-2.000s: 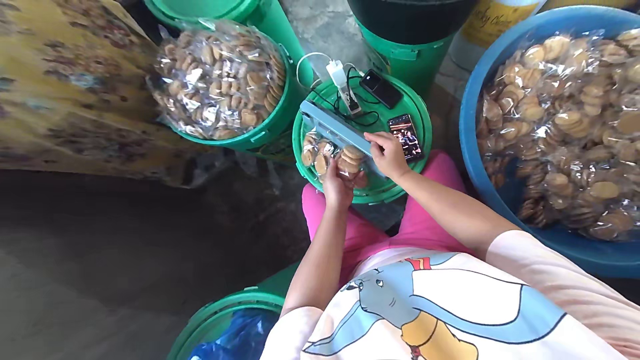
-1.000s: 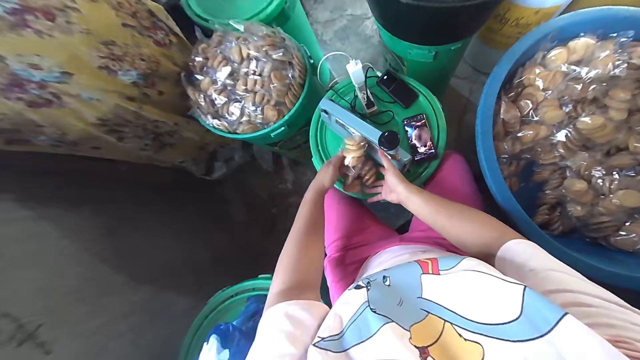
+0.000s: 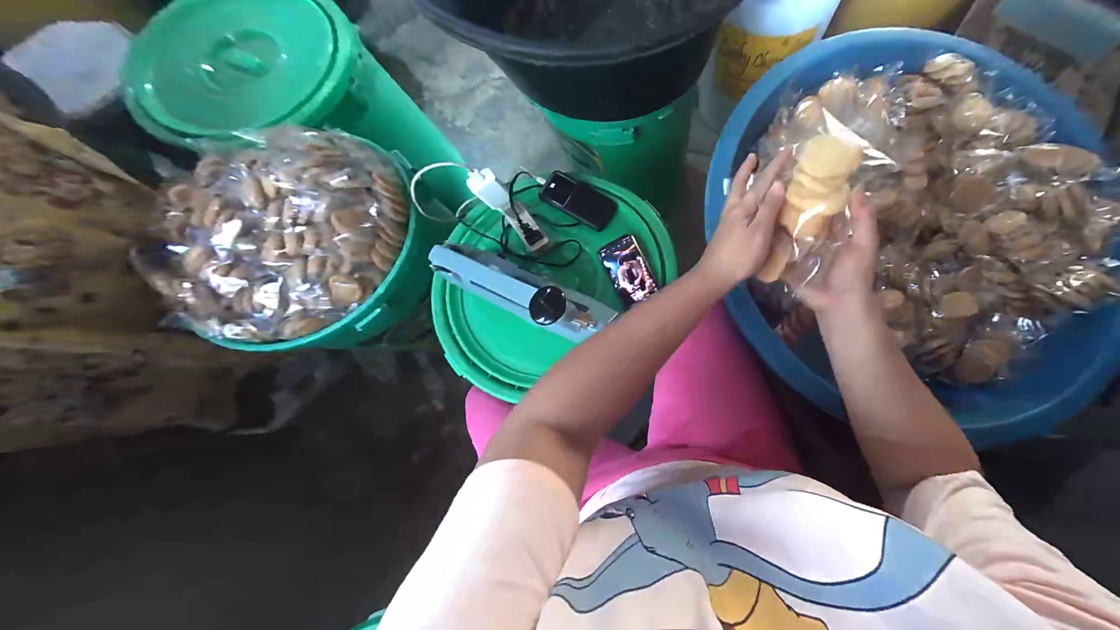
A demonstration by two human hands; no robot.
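Observation:
Between my two hands is a clear plastic bag of round flat biscuits (image 3: 818, 188), held over the near left part of a blue plastic tub (image 3: 989, 429). My left hand (image 3: 748, 219) grips the bag's left side, and my right hand (image 3: 844, 258) grips its lower right side. Many bagged biscuits (image 3: 980, 227) fill the tub below and beside them. On a green bucket lid (image 3: 490, 337) in front of my knees lies a blue-grey bar-shaped device, seemingly a bag sealer (image 3: 499, 280), with a round black knob. No hand touches it.
A phone with a lit screen (image 3: 628, 269), a black device (image 3: 579, 199) and a power strip (image 3: 528, 229) with cables share the lid. At left, a green bucket (image 3: 350, 328) is heaped with bagged biscuits. Behind stand a lidded green bucket (image 3: 236, 61) and a black basin (image 3: 604, 52).
Both hands have moved right from the device on the green lid to above the blue tub, holding a bag of biscuits. The view has shifted somewhat.

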